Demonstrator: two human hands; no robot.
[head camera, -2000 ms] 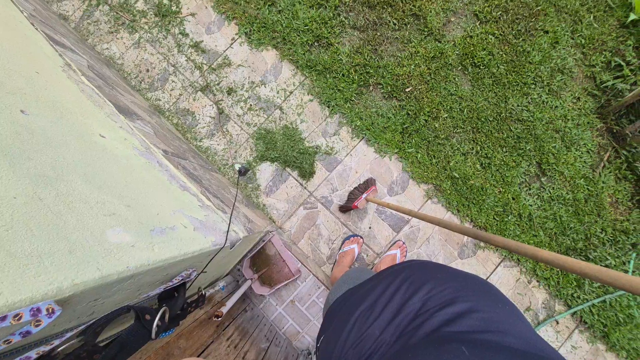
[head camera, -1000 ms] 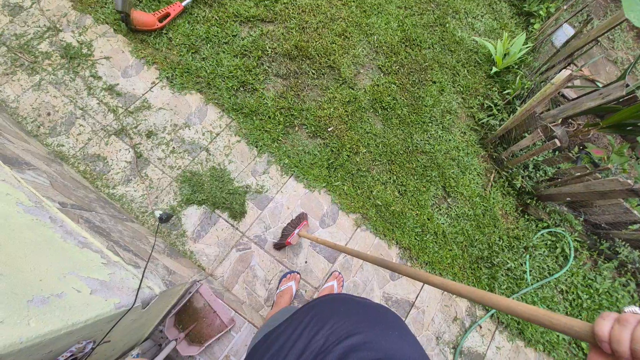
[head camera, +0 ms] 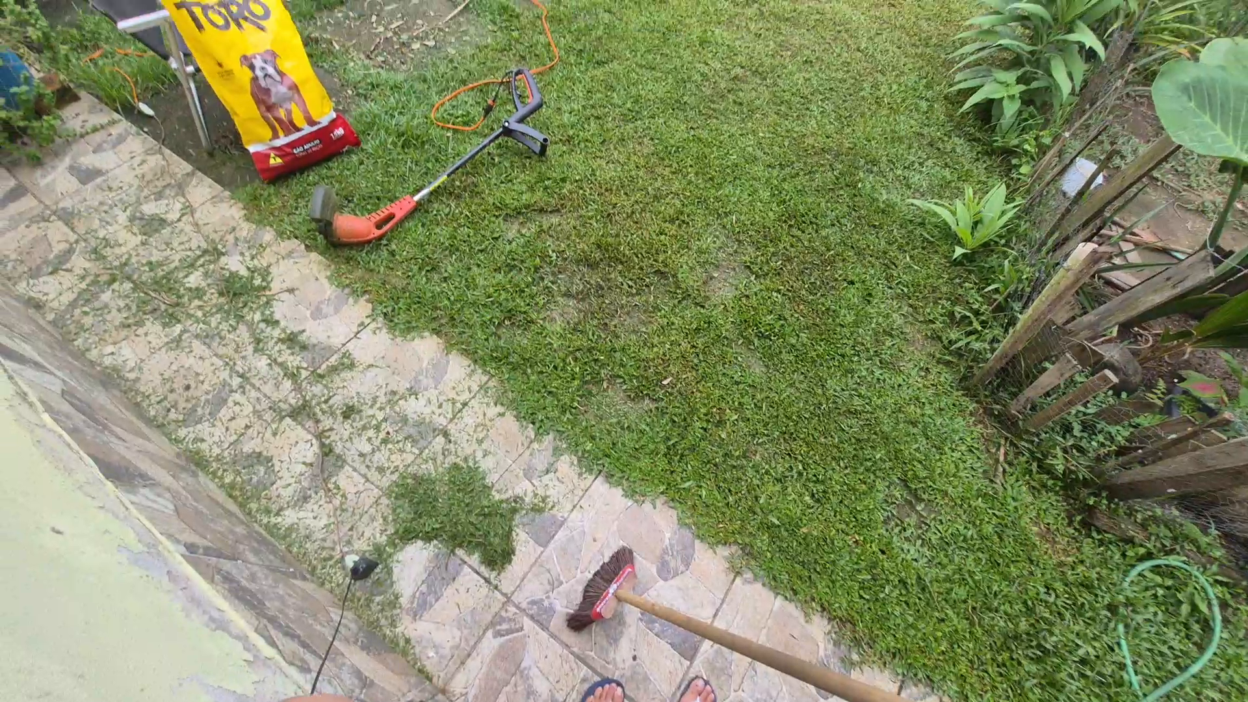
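A push broom's dark bristle head [head camera: 602, 589] with a red band rests on the tiled path, and its wooden handle [head camera: 741, 644] runs out of the bottom edge at the right. The hand holding that handle is out of view. A small patch of skin shows at the bottom edge on the left, too little to tell which part it is. Beyond the bristles lies a pile of grass clippings [head camera: 456, 514], with looser clippings [head camera: 244, 283] scattered farther up the path. The toes of two feet in flip-flops [head camera: 603, 691] show just below the broom head.
An orange string trimmer [head camera: 373, 223] with an orange cord lies on the lawn beside a yellow and red bag [head camera: 273, 88]. Left is a wall [head camera: 107, 565], with a black cable [head camera: 336, 624] near its base. Wooden fence posts [head camera: 1043, 312] and a green hose [head camera: 1214, 624] are at right.
The view has tilted up toward the lawn, bringing the whole trimmer and the bag into sight. The hand seen on the broom handle one second ago has left the frame.
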